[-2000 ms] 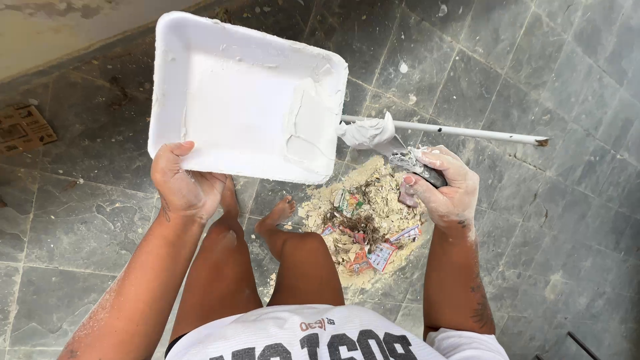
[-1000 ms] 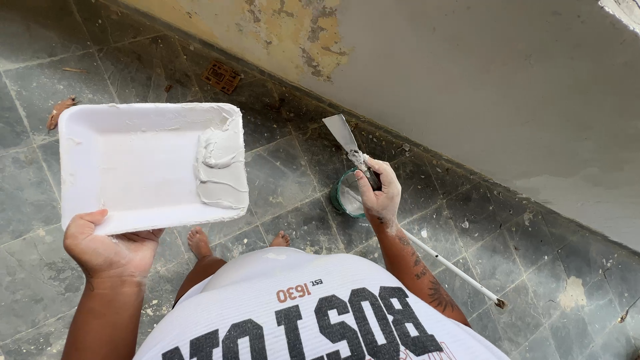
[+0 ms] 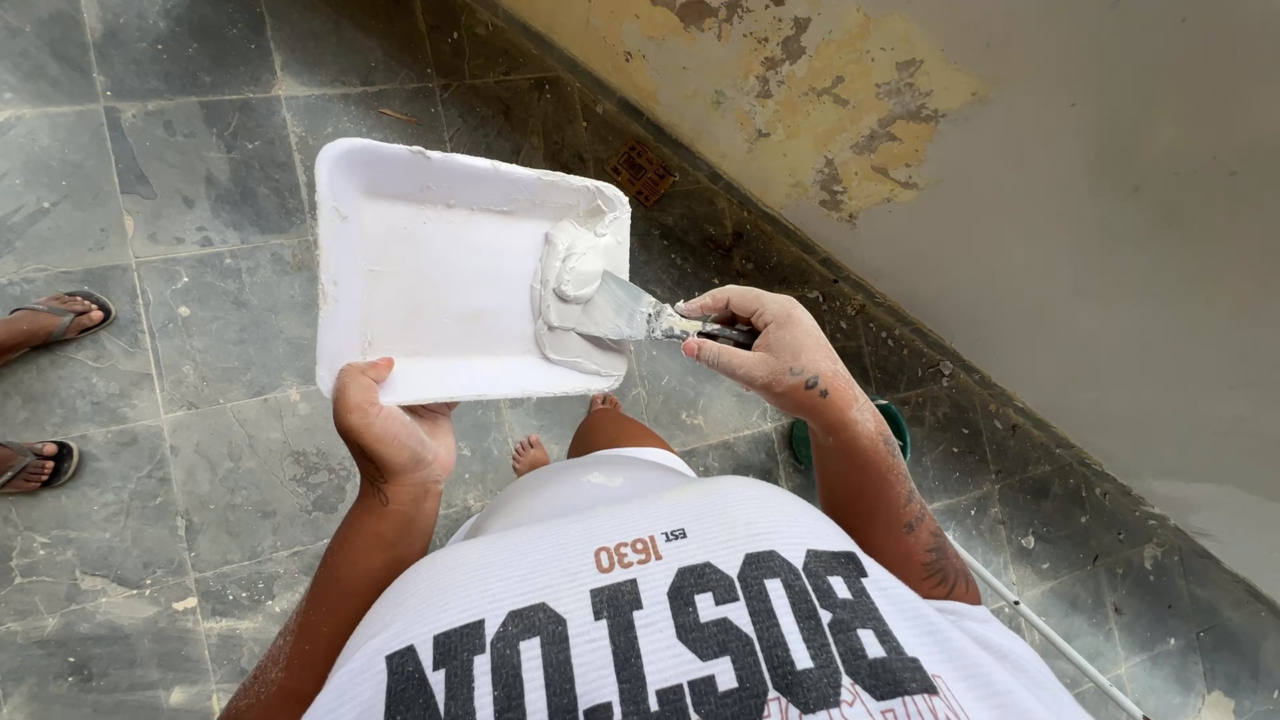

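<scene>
My left hand (image 3: 395, 425) grips the lower left edge of a white foam tray (image 3: 430, 290), thumb on the rim. Soft white putty (image 3: 578, 268) lies in a mound at the tray's right end. My right hand (image 3: 765, 345), dusted with white, is closed around the dark handle of a putty knife (image 3: 618, 308). The knife's metal blade rests in the putty, pointing left, with putty caked where blade meets handle.
A wall (image 3: 1080, 230) with peeling yellow paint runs diagonally at right. A green container (image 3: 893, 428) stands on the stone-tiled floor behind my right forearm, near a white pole (image 3: 1050, 630). A drain grate (image 3: 641, 172) lies by the wall. Another person's sandalled feet (image 3: 62, 318) are at far left.
The putty knife has moved from above the green container to the putty in the tray. Two seconds ago it was over a debris pile. The view has shifted, and another person's feet now show.
</scene>
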